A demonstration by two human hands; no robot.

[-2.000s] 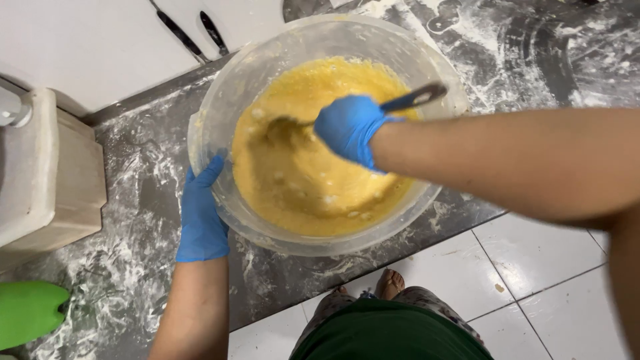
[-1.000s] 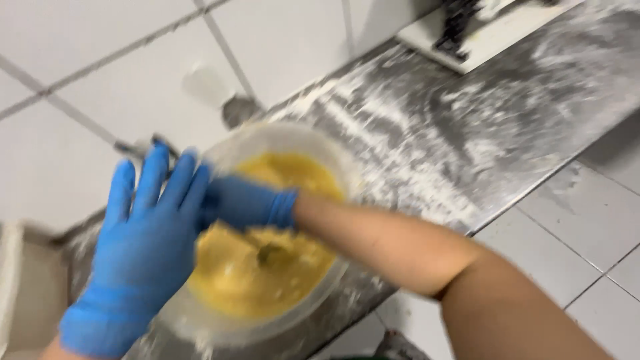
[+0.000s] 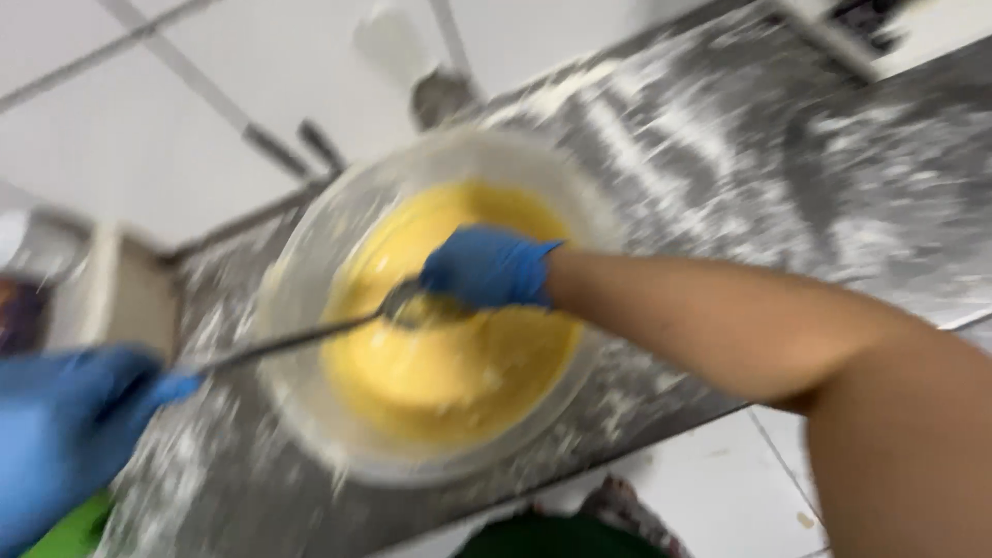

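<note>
A large translucent plastic bowl (image 3: 302,232) holds a yellow batter (image 3: 418,372). My left hand (image 3: 85,418), in a blue glove, is closed on the handle end of a long metal utensil (image 3: 294,339) at the left. The utensil slants across the bowl's left side, its rounded end above the batter. At that end is my right hand (image 3: 492,267), also gloved in blue, with its fingers closed at the rounded end. Blur and the glove hide exactly how the fingers meet it.
Flour lies scattered over the dark countertop (image 3: 713,194). Two dark handles (image 3: 277,151) stand by the tiled wall behind the bowl. A beige plastic container (image 3: 136,294) is at the left, a green object (image 3: 74,531) at the lower left.
My left hand has left the bowl's rim and now holds the utensil's handle. My right hand has moved from the handle to the utensil's other end. The view has shifted.
</note>
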